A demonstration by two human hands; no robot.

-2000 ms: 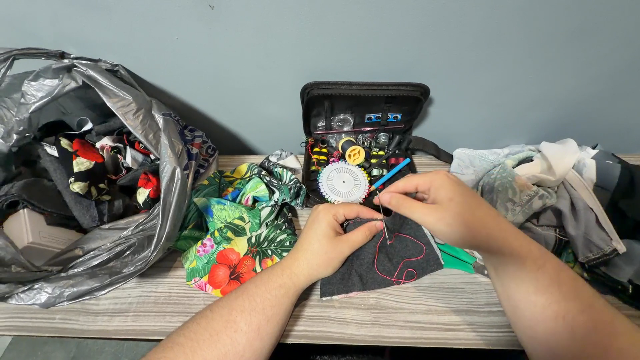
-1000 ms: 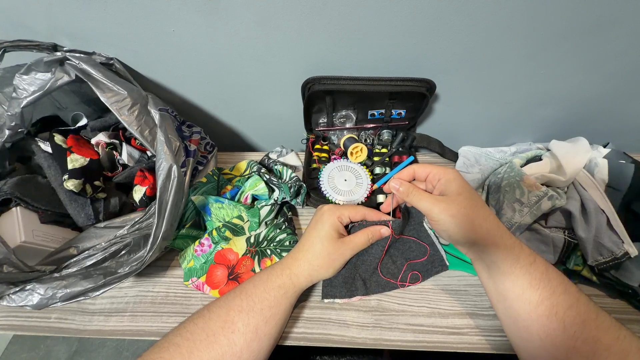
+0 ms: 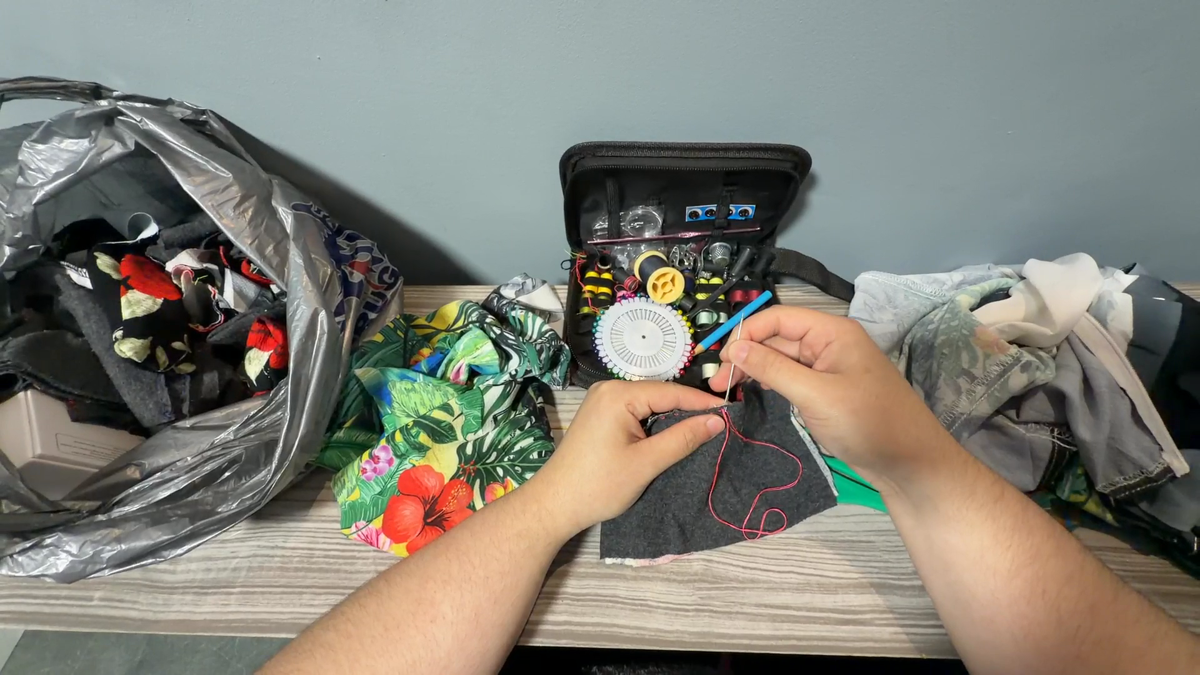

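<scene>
My left hand pinches the top edge of a dark grey fabric piece between thumb and forefinger. Just right of it, my right hand grips a sewing needle by its upper part, upright, with its lower end at the cloth's edge. A red thread runs from that edge and lies in loose loops on the cloth. Behind the hands an open black sewing kit holds thread spools, a yellow spool and a blue pencil. A round wheel of pins leans at its front.
A grey plastic bag of fabric scraps and a pale box stands at left. Floral fabric lies beside it. Green-handled scissors are partly hidden behind my right wrist. Heaped garments lie at right on the wood-patterned surface.
The fingers of my right hand have shifted on the needle, which now shows standing upright at the cloth's edge. My left hand still pinches the cloth.
</scene>
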